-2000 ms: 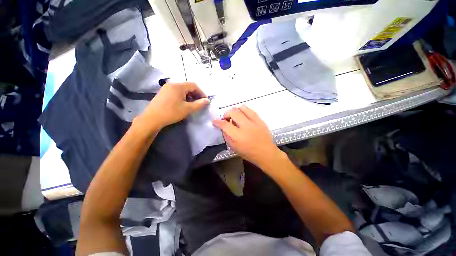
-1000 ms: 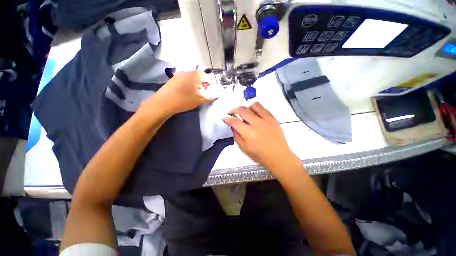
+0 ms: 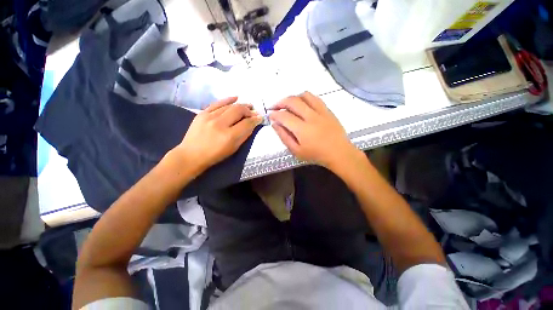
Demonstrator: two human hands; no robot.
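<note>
A large dark trouser panel (image 3: 97, 139) lies over the left part of the white table. A pale grey-blue pocket bag (image 3: 197, 86) with dark strips lies on it, reaching toward the machine. My left hand (image 3: 223, 128) rests on the cloth with its fingertips at the cloth's right corner. My right hand (image 3: 309, 128) meets it there, fingertips pinching the same small edge. The presser foot and needle (image 3: 244, 53) are behind my hands, with no hand at them. A blue knob (image 3: 265, 47) is beside the needle.
Stacked pocket pieces (image 3: 358, 57) lie right of the needle. A smartphone (image 3: 473, 62) on a beige case and red-looped scissors (image 3: 531, 71) are at the right end. A measuring tape (image 3: 388, 125) runs along the front edge. Cut-piece piles (image 3: 476, 263) are below the table.
My left hand has moved from beside the needle toward the front edge and met my right hand at the cloth corner. The pale cloth now lies behind the hands. The camera view has shifted.
</note>
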